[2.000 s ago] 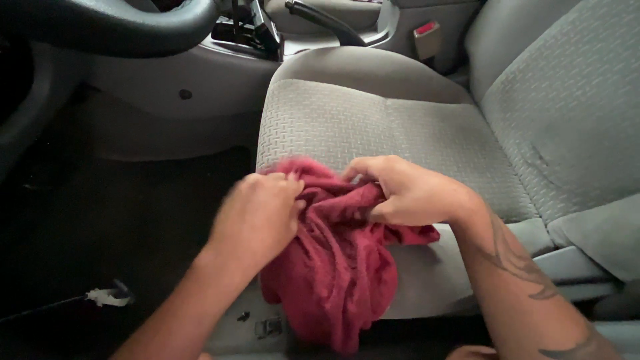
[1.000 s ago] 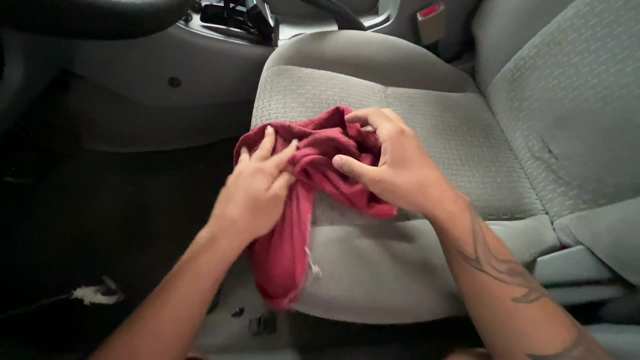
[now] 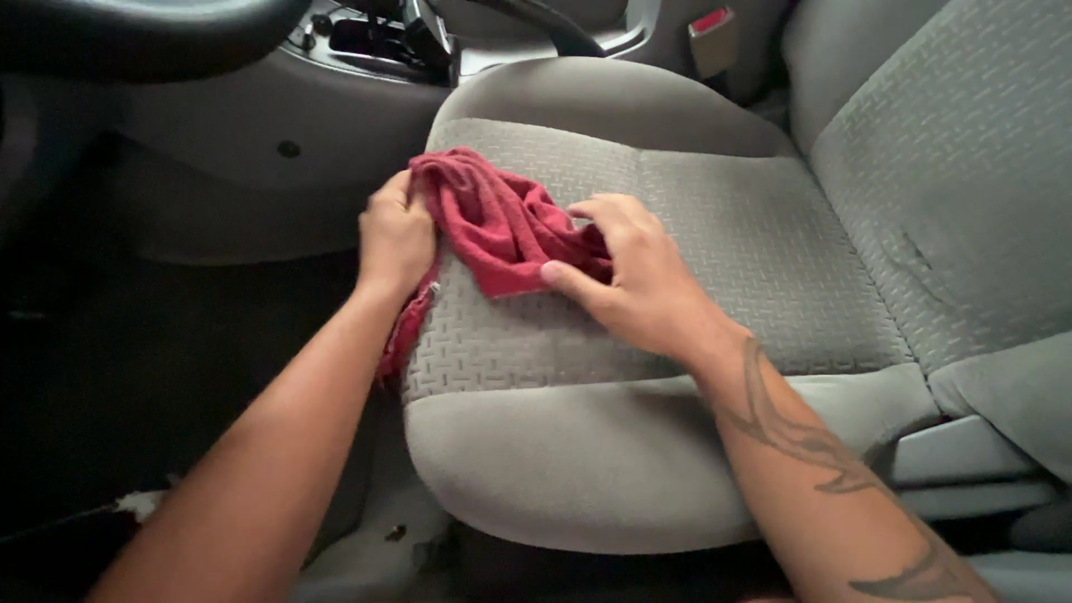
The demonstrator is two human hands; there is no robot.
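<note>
A crumpled red cloth [image 3: 502, 226] lies on the front part of a grey fabric car seat [image 3: 737, 243]. My left hand [image 3: 398, 234] grips the cloth's left end at the seat's front edge, its fingertips partly hidden by the folds. From there a frayed strip of the cloth hangs down beside the cushion. At the cloth's right end is my right hand [image 3: 632, 272], thumb and fingers curved around the bunched fabric.
The steering wheel [image 3: 151, 33] is at the upper left. Beyond the seat are the centre console [image 3: 377, 42], the handbrake lever [image 3: 553, 25] and a seat belt buckle [image 3: 712, 38]. The seat backrest [image 3: 988, 184] rises at the right. Dark floor [image 3: 184, 360] lies at the left.
Both hands and the cloth have moved away from the seat's near side, further up the cushion. The cloth, earlier hanging over the near front corner, now lies mostly on the patterned fabric.
</note>
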